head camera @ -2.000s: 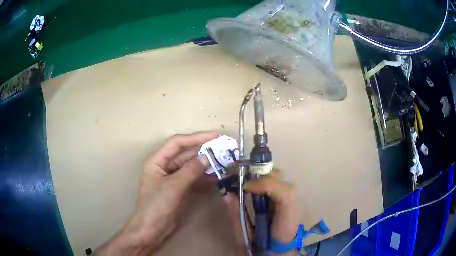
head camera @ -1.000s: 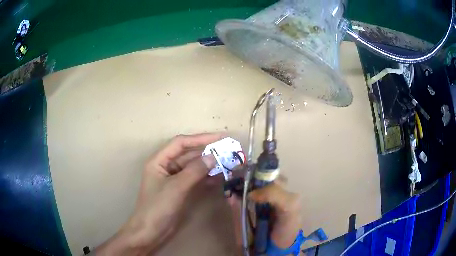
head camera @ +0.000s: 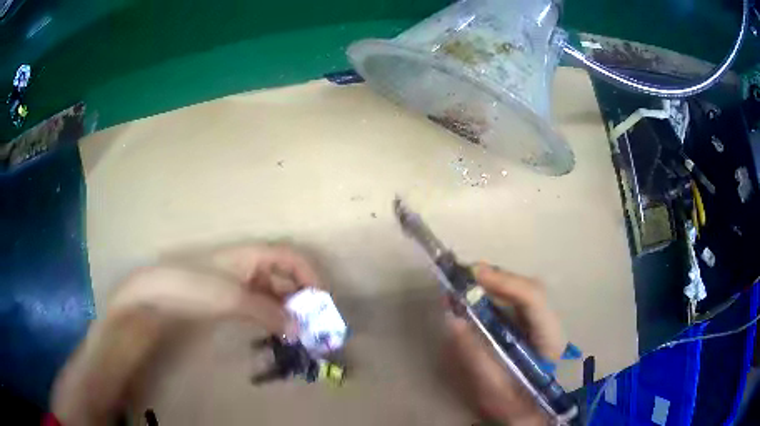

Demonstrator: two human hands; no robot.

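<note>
My left hand (head camera: 271,287), blurred, holds a white board (head camera: 316,319) at the lower left of the tan sheet. A black plug part (head camera: 283,359) and a small yellow-wrapped block (head camera: 331,372) hang just below the board; their wires are too blurred to tell. My right hand (head camera: 508,333) is shut on the soldering iron (head camera: 457,278) at the lower right. The iron's tip points up and left, clear of the board. The feed tube lies along the iron.
A stained clear extractor hood (head camera: 467,91) stands at the back over the tan sheet (head camera: 183,183), with bright scraps (head camera: 475,173) below it. An iron stand with tray (head camera: 652,226) and blue crates (head camera: 667,391) are at right. A green conveyor (head camera: 208,58) carries a unit (head camera: 21,91).
My left hand has moved left and down with the white board, and the plug part and yellow block now show. My right hand has moved right, and the iron now tilts left.
</note>
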